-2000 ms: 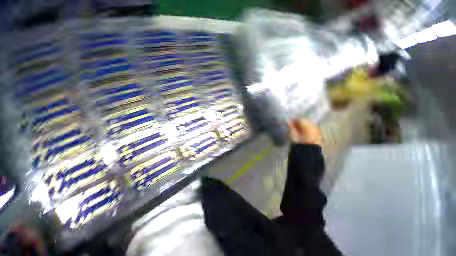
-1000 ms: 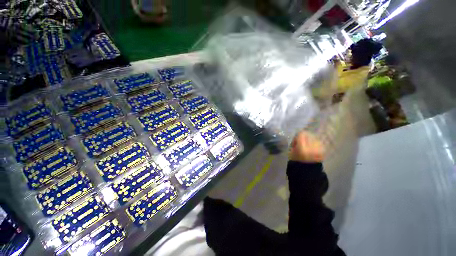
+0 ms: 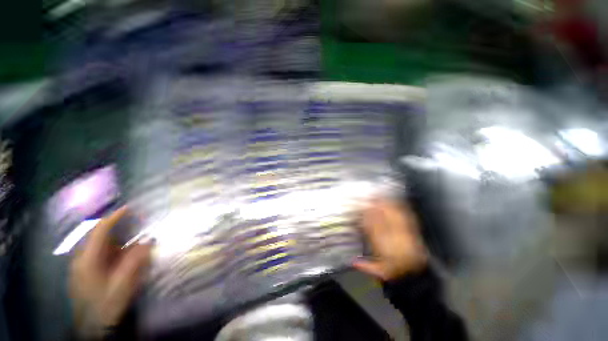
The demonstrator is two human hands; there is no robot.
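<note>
The picture is strongly blurred. A clear blister tray (image 3: 267,160) with columns of blue circuit boards (image 3: 270,253) lies in front of me, with bright glare across its lower half. My left hand (image 3: 110,273) is at the tray's lower left edge, thumb and fingers apart; blur hides whether it grips the edge. My right hand (image 3: 393,240) is at the tray's lower right edge, its fingers reaching over the side; whether it grips is also unclear.
A phone with a lit pinkish screen (image 3: 87,193) lies left of the tray, just beyond my left hand. Shiny clear plastic trays (image 3: 493,160) stand at the right. Blurred loose boards (image 3: 267,43) are at the far side, beside green bench top (image 3: 380,63).
My left hand has come into view at the tray's left edge. My right hand has moved from the clear plastic on the right to the tray's right edge. The view has turned left.
</note>
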